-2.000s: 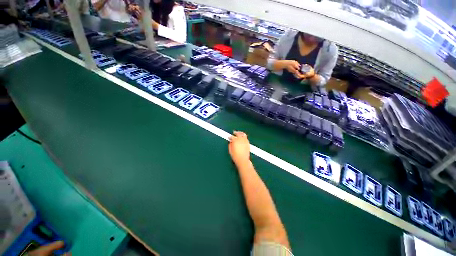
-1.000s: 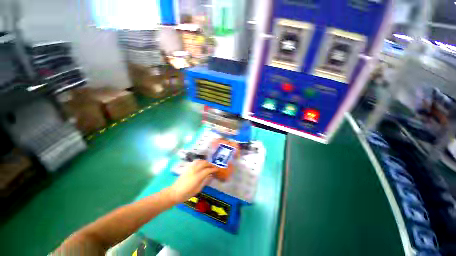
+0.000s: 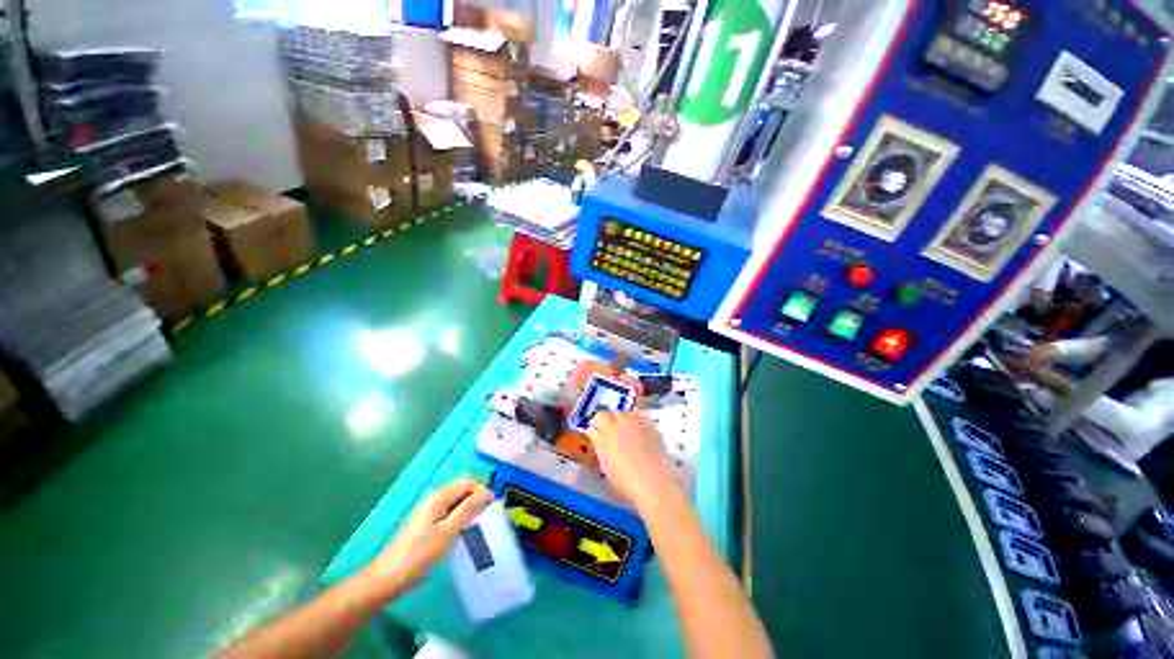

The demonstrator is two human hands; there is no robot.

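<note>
My left hand point(image 3: 438, 521) holds a whitish palm-size sheet or film-covered panel point(image 3: 505, 582) with a dark mark by its upper corner, in front of the press base. My right hand point(image 3: 623, 444) is at the lower edge of a framed panel point(image 3: 604, 402) over the orange-brown nest point(image 3: 576, 445); its fingertips touch the panel. Whether they grip it is unclear. The nest is on the perforated base plate point(image 3: 502, 443) of the blue heat press point(image 3: 736, 241). The press head point(image 3: 631, 330) is behind the nest. The red palm button point(image 3: 558, 539) is on the base front.
The control box point(image 3: 888, 303) overhangs at upper right. The green conveyor point(image 3: 824, 515) runs along the right with rowed panels point(image 3: 1013, 515). A red stool point(image 3: 538, 268), cartons point(image 3: 264, 237) and stacked trays point(image 3: 84, 337) are behind and left. A coworker's arm point(image 3: 1075, 350) shows at right.
The view first swung from the conveyor to the press. Since then my left hand has moved from the nest to lower left, with the whitish sheet, and my right hand has come to the panel.
</note>
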